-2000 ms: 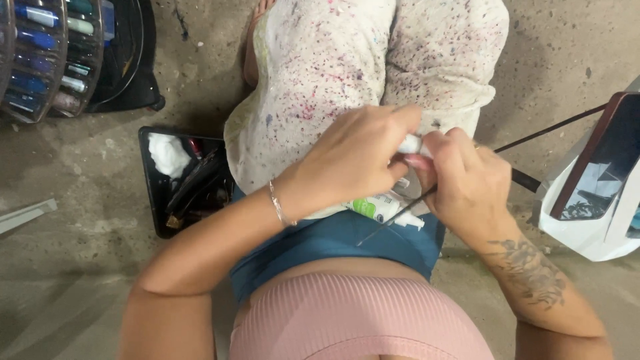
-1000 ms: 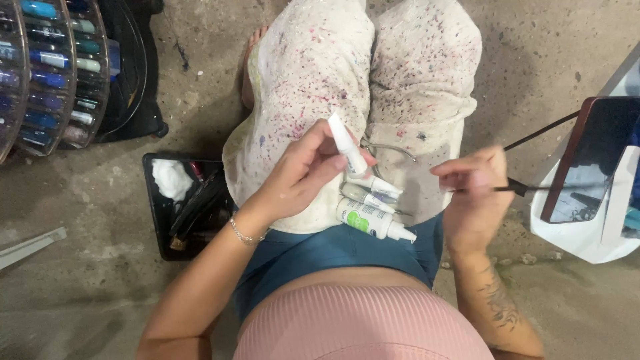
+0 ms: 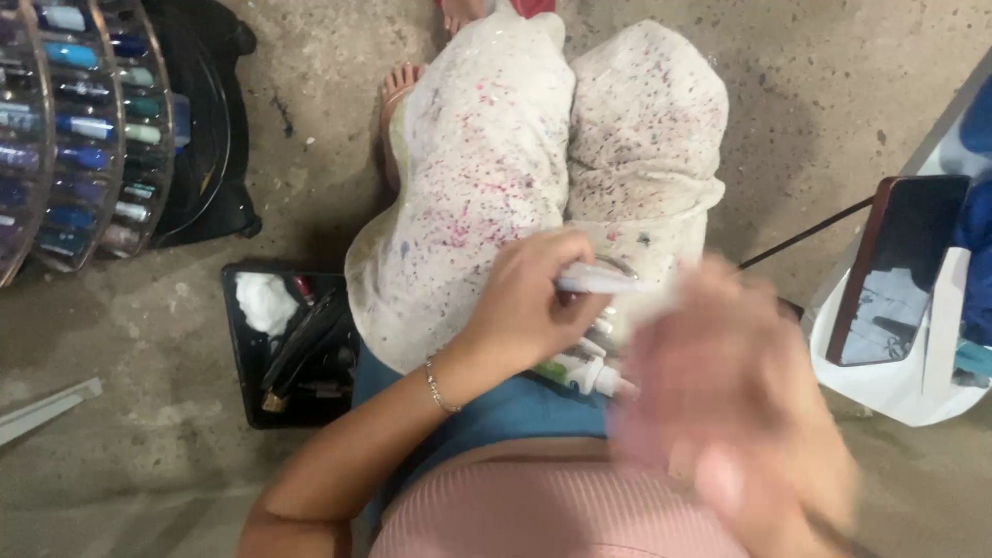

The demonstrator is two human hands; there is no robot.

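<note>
My left hand (image 3: 535,298) is closed around a small white tapered tube (image 3: 597,280), its narrow end pointing right, above a speckled cream towel (image 3: 488,163) over my legs. Blurred by motion, my right hand (image 3: 713,372) is raised to the right of the tube; its fingers and anything in them cannot be made out. On my lap, between the hands, lies a white and green pump bottle (image 3: 577,370), partly hidden by both. Small tubes lie just above it, largely covered.
At the left stand tiered racks of blue and green bottles (image 3: 81,124). A black tray (image 3: 240,372) on the concrete floor holds white cotton (image 3: 265,302) and dark tools. To the right, a phone (image 3: 899,271) rests on a white stand (image 3: 942,325).
My left hand has turned the tube from pointing up to pointing right. My right hand has moved from beside the lap to nearer the camera. The view has shifted somewhat.
</note>
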